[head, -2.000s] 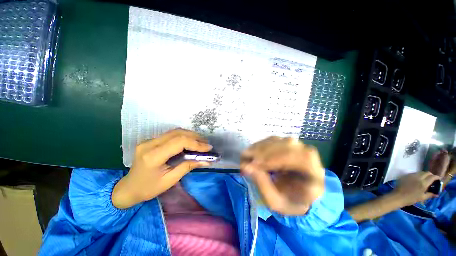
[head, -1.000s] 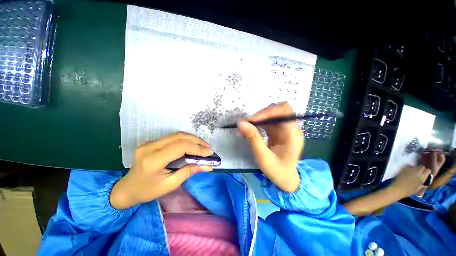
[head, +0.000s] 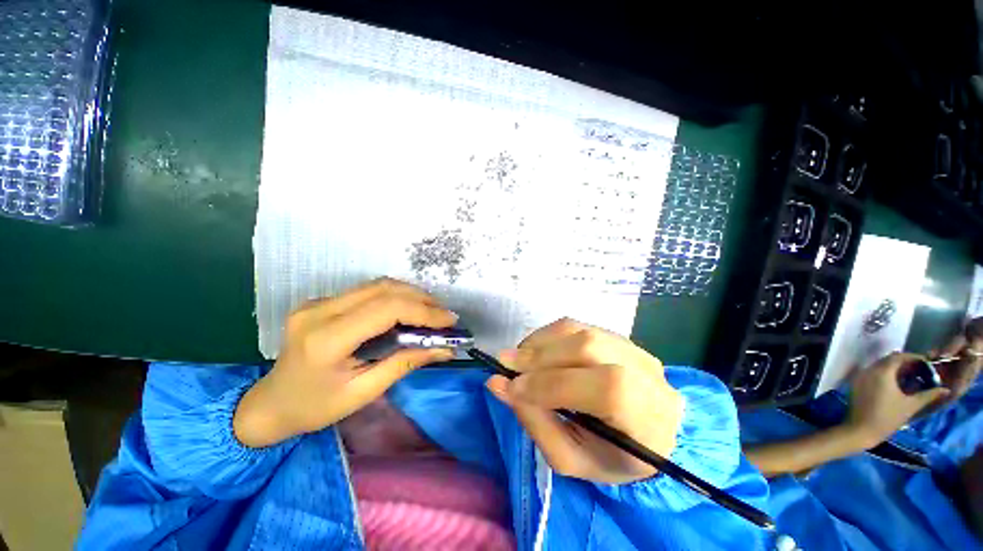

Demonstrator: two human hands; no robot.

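My left hand (head: 347, 350) holds a small dark device housing (head: 433, 338) on edge, its silver-white rim facing right, over the near edge of the white sheet (head: 367, 161). My right hand (head: 591, 400) grips a thin black pencil-length tool (head: 668, 467). The tool's fine tip is at the right end of the housing's rim; whether it touches or carries a part is too small to tell. A heap of tiny grey-black parts (head: 438, 254) lies on the sheet, with more specks scattered behind it and to its right.
Clear component trays (head: 43, 118) are stacked at left. Another clear tray (head: 692, 221) lies at the sheet's right edge. A black parts tray (head: 766, 342) with housings stands further right. Another person's hand (head: 889, 400) works beyond it. A brown carton (head: 38, 474) is at lower left.
The tool's tip has moved from the parts heap to the housing's rim. My right hand has come nearer my body, and the tool's rear end now points down right. My left hand has barely moved.
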